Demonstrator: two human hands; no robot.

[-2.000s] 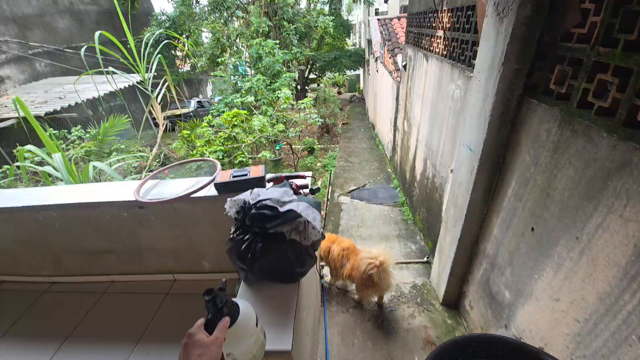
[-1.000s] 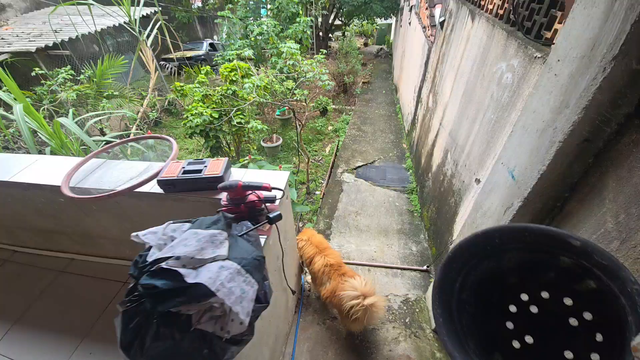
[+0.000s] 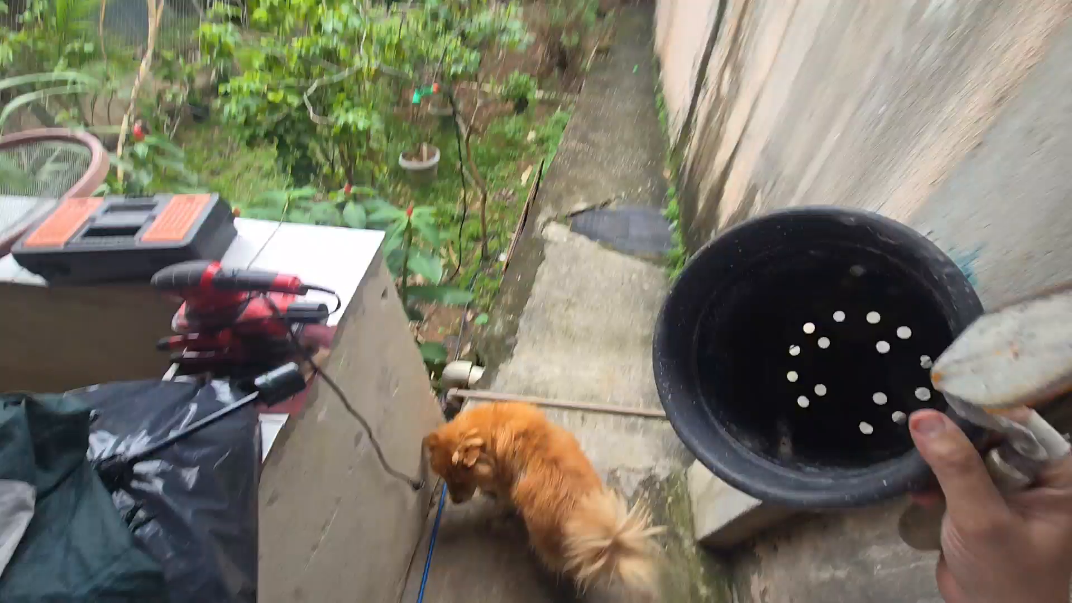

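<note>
At the right edge, my right hand [image 3: 997, 502] is closed around a worn, off-white, oblong object [image 3: 1005, 347] with greyish parts below it; I cannot tell exactly what it is. The thumb lies by the rim of a large black plastic pot [image 3: 699, 419], whose dark inside shows several round light holes. Whether the fingers also grip this rim is unclear. My left hand is out of view. An orange long-haired dog [image 3: 536, 486] stands on the concrete path, left of and below the pot, its head down near a blue hose [image 3: 431, 544].
A low wall [image 3: 352, 452] at left bears a black-and-orange toolbox [image 3: 126, 234], a red-and-black corded power tool [image 3: 234, 310] and a round mesh sieve [image 3: 96, 163]. Black plastic bags [image 3: 184, 502] lie nearer. A stick [image 3: 561, 402] crosses the path; a stained wall [image 3: 837, 109] rises at right.
The view has tilted down and shifted. Two seconds ago a hand held a spray bottle at lower left; neither shows now. My right hand has come into view. The dog has turned its head toward the low wall.
</note>
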